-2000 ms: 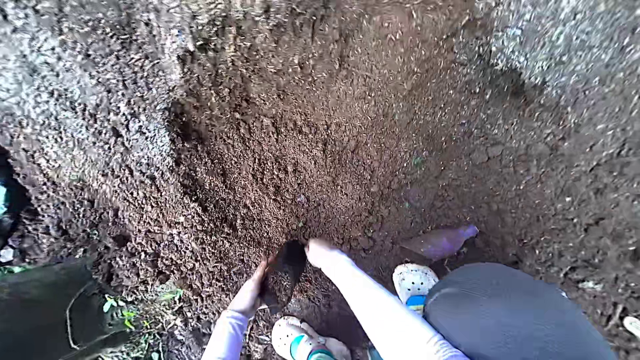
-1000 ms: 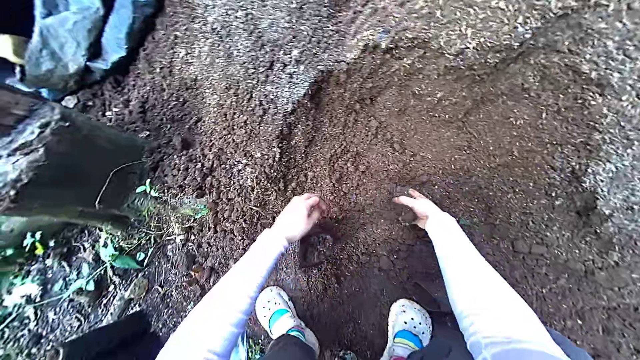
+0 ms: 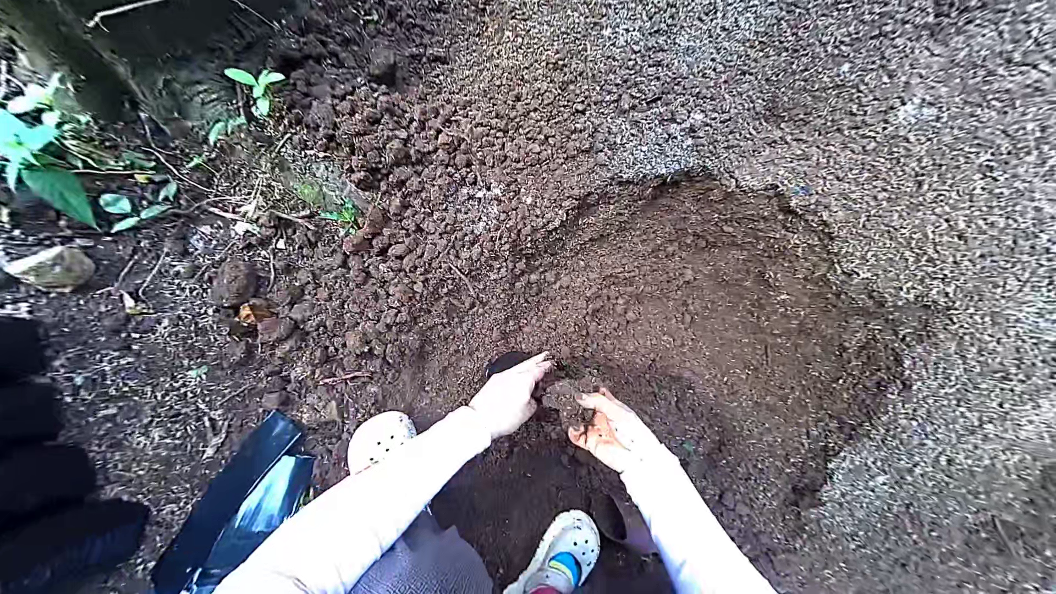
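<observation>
My left hand (image 3: 513, 398) is at the rim of a small black plastic bag (image 3: 505, 363), its fingers stretched over the side; most of the bag is hidden under the hand. Beside it on the right, my right hand (image 3: 612, 431) has soil-stained, curled fingers around a lump of loose brown soil (image 3: 565, 398). The two hands are a small gap apart, low over the soil. A dug hollow of brown soil (image 3: 726, 305) lies ahead and to the right of them.
Near my clog (image 3: 569, 540) lies a partly hidden scoop-like object (image 3: 631, 528). At lower left are flat black plastic bags (image 3: 239, 503) and a row of dark, filled-looking shapes (image 3: 41, 462). Green plants (image 3: 54, 165), a stone (image 3: 54, 268) and soil clods (image 3: 412, 165) occupy the upper left.
Two seconds ago both hands held the black bag; one second ago they were wide apart with a dark object between them. Now they are close together, with soil at my right hand. The view has shifted.
</observation>
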